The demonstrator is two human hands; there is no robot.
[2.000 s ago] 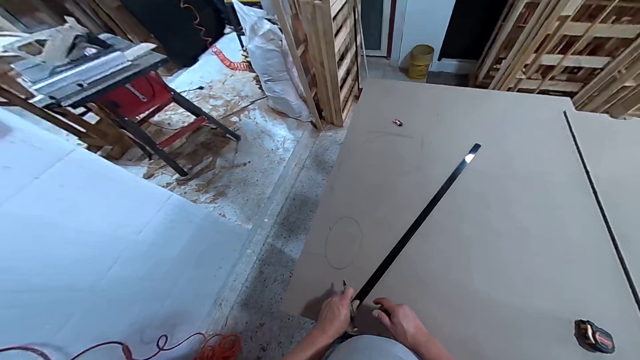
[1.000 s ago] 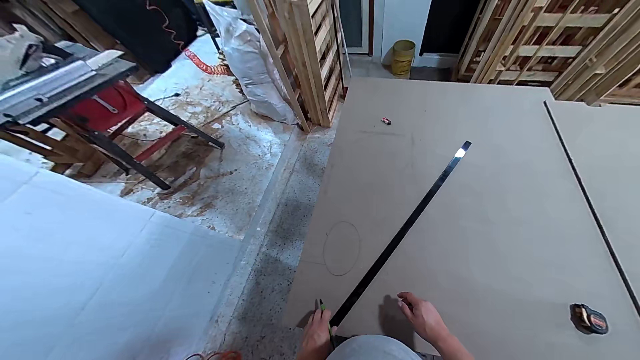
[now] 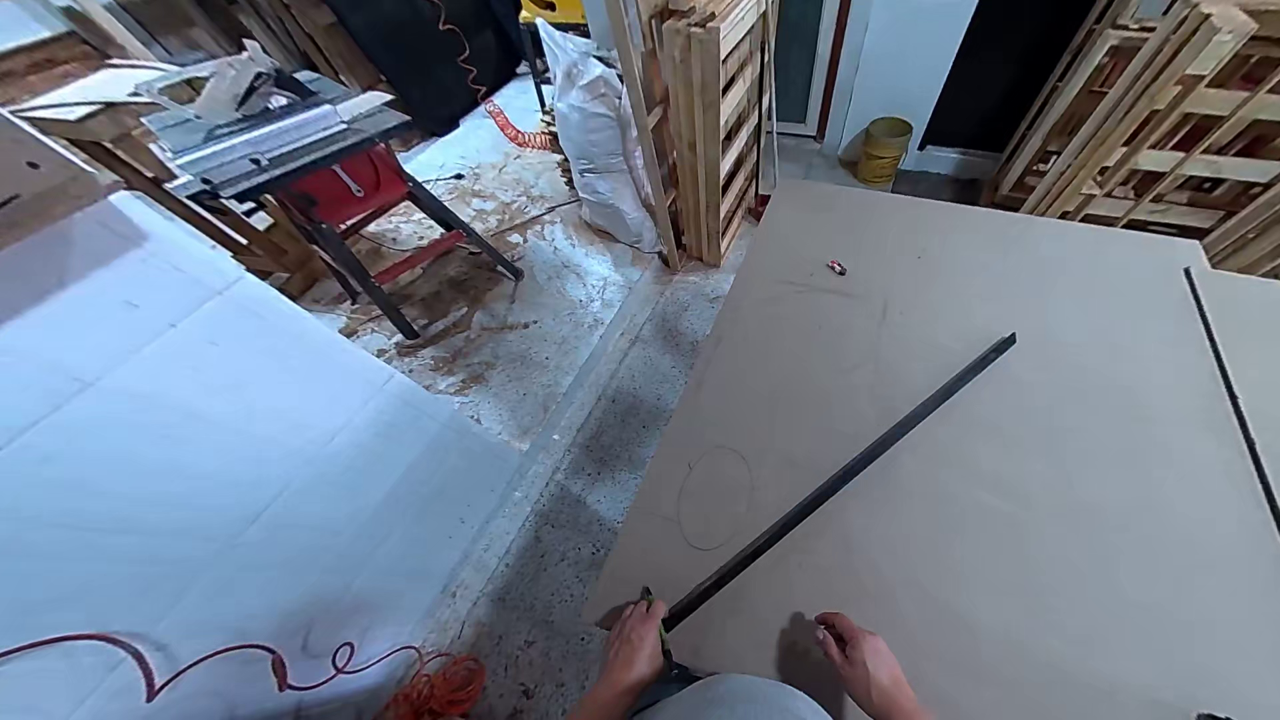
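A long dark metal bar (image 3: 840,480) lies diagonally across a large brown board (image 3: 930,560). At its near end, close to the board's left corner, my left hand (image 3: 635,645) is closed on a small green and black tool (image 3: 662,640), partly hidden by the fingers; its exact kind cannot be told. My right hand (image 3: 862,662) is held over the board to the right of the bar, fingers loosely curled, apart from the bar. A pencilled oval (image 3: 716,498) shows on the board left of the bar. A small red and white object (image 3: 837,267) lies farther back.
A second dark strip (image 3: 1232,395) lies at the board's right. Across the speckled floor, pale panels (image 3: 250,480) fill the left, with an orange coiled hose (image 3: 440,688) by them. Behind stand a table saw (image 3: 290,140), a white sack (image 3: 600,140), wooden frames (image 3: 710,130) and a yellow bucket (image 3: 884,152).
My right hand has moved right, away from the bar's near end. The bar's bright reflection near its far end no longer shows.
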